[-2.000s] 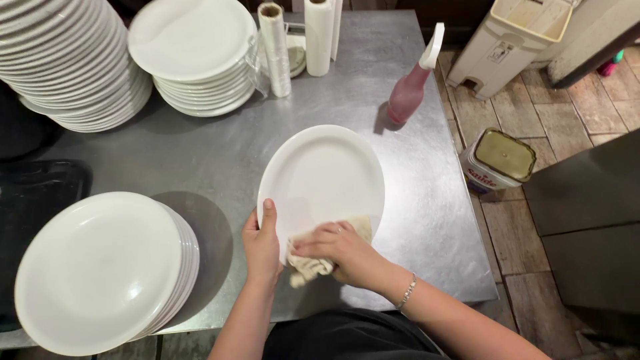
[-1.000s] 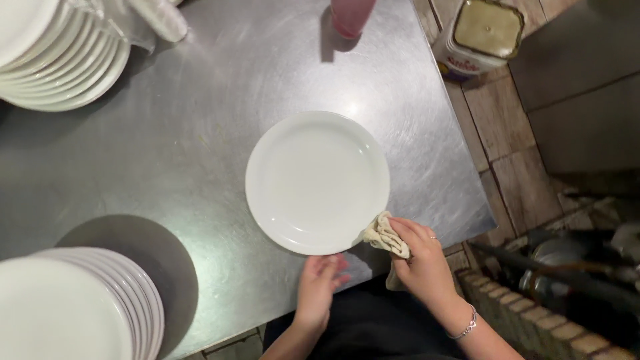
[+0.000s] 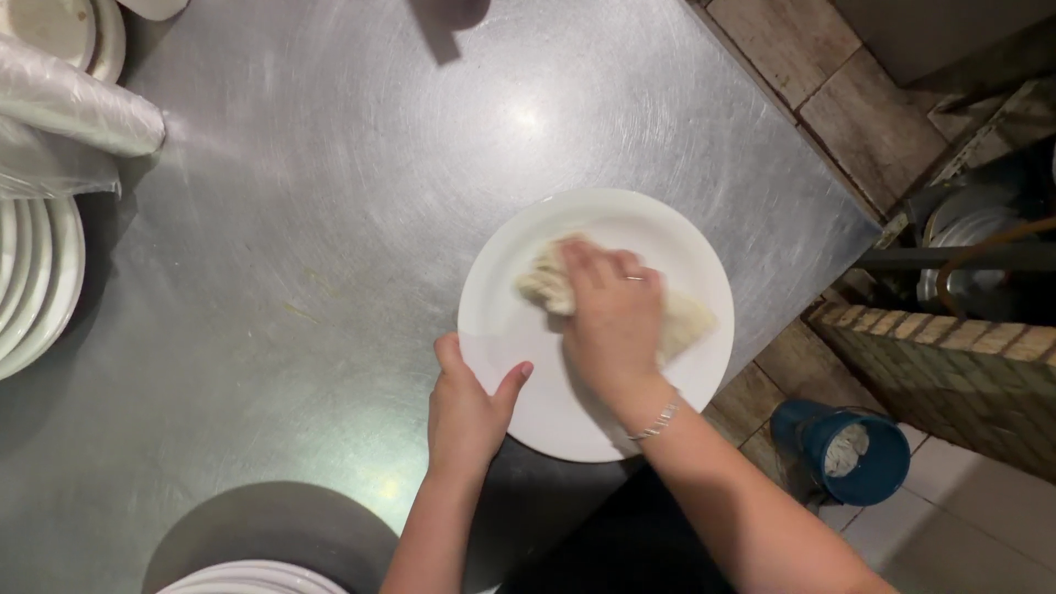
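A round white plate [image 3: 544, 404] is over the front part of a stainless steel table [image 3: 330, 206]. My left hand [image 3: 474, 404] grips its lower left rim, the thumb on top and the other fingers mostly out of sight. My right hand [image 3: 615, 313], blurred, presses a cream cloth [image 3: 544, 280] against the upper face of the plate. Part of the cloth sticks out to the right of the hand, over the plate.
Stacked white plates [image 3: 58, 272] stand at the left, with more plates [image 3: 247, 577] at the bottom edge. Plastic-wrapped rolls [image 3: 82, 99] lie at upper left. Past the table's right edge are a tiled floor, a low brick ledge [image 3: 949, 330] and a blue bucket [image 3: 866, 462] holding a pale cloth.
My left hand, blurred below the plate a second ago, now grips its rim. My right hand has moved with the cloth from the lower right rim onto the plate's face. The view has shifted.
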